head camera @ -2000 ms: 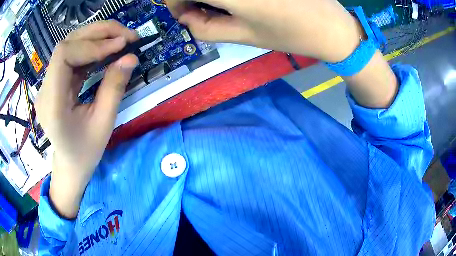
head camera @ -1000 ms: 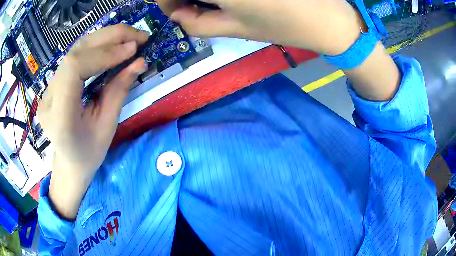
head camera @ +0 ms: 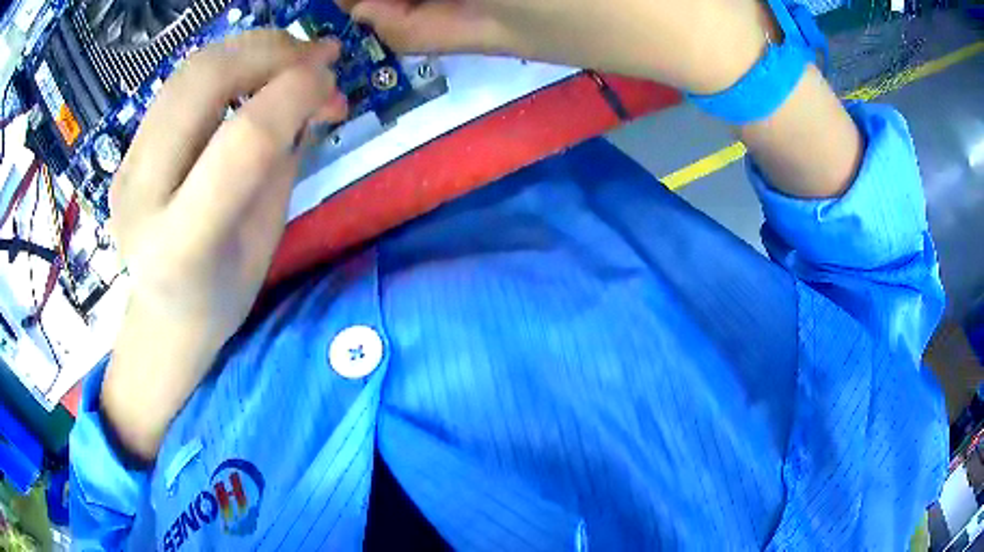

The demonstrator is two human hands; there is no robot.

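Observation:
The blue motherboard point(head camera: 356, 67) sits in the white chassis point(head camera: 475, 99) at the upper left, partly hidden by my hands. My left hand point(head camera: 210, 178) is over its near edge, thumb and fingertips brought together; a small dark shape shows by the fingertips, but whether they hold it is unclear. My right hand point(head camera: 453, 30), with a blue wrist band point(head camera: 761, 92), reaches in from the right over the board's far side. Its fingers are bent and partly cut off by the top edge; what they hold cannot be seen.
A black cooler fan point(head camera: 135, 13) with metal fins is at the top left. Red, yellow and black wires point(head camera: 49, 253) lie left of the board. A red-orange edge point(head camera: 475, 156) runs along the chassis's near side. Grey floor with a yellow line point(head camera: 701, 169) shows at the right.
My left thumb and fingers have closed together, and the dark narrow piece between them is now mostly hidden. My right hand has shifted slightly up and left. The chassis sits slightly higher in the picture.

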